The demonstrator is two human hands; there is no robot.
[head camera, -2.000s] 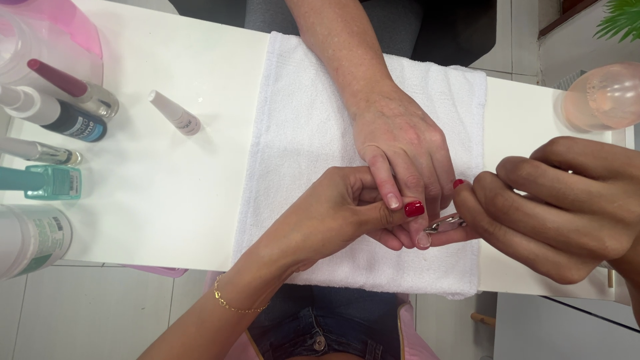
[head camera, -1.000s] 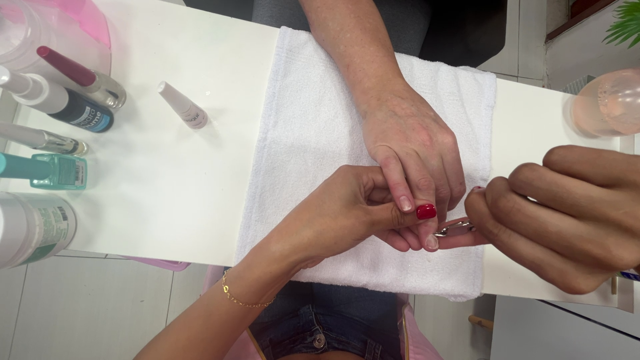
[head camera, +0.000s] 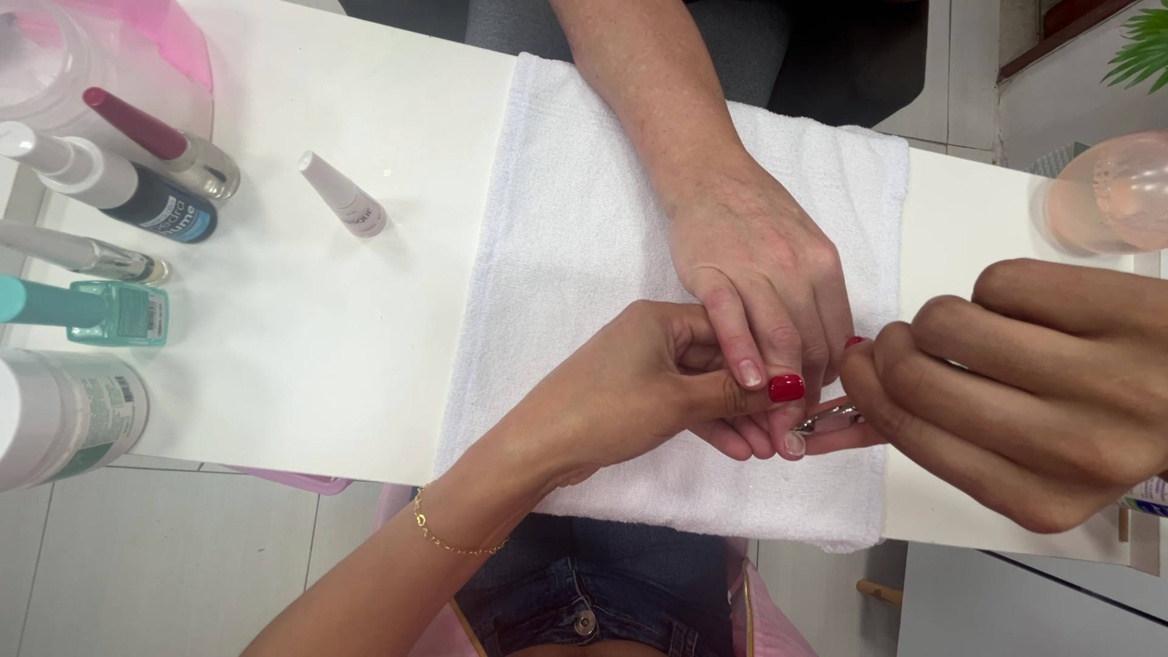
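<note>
With thumb and fingers my left hand [head camera: 630,392], red-nailed, grips a finger of another person's hand [head camera: 762,237]. That hand reaches in from the top and rests over a white towel [head camera: 584,210]. From the right, my right hand [head camera: 1013,392] holds metal cuticle nippers [head camera: 832,420], whose tips are at the nail of the held finger. The nippers' handles are mostly hidden inside my right hand. Whether the jaws touch the skin cannot be told.
A pale polish bottle [head camera: 345,196] stands on the white table [head camera: 301,365]. Along the left edge are a teal polish bottle [head camera: 132,313], a dark spray bottle [head camera: 164,205], a white jar [head camera: 91,415] and other bottles. An orange-tinted clear container [head camera: 1109,196] stands at the right.
Both hands keep about the same hold. The nippers stay at the same fingertip, with only slight shifts of my right hand.
</note>
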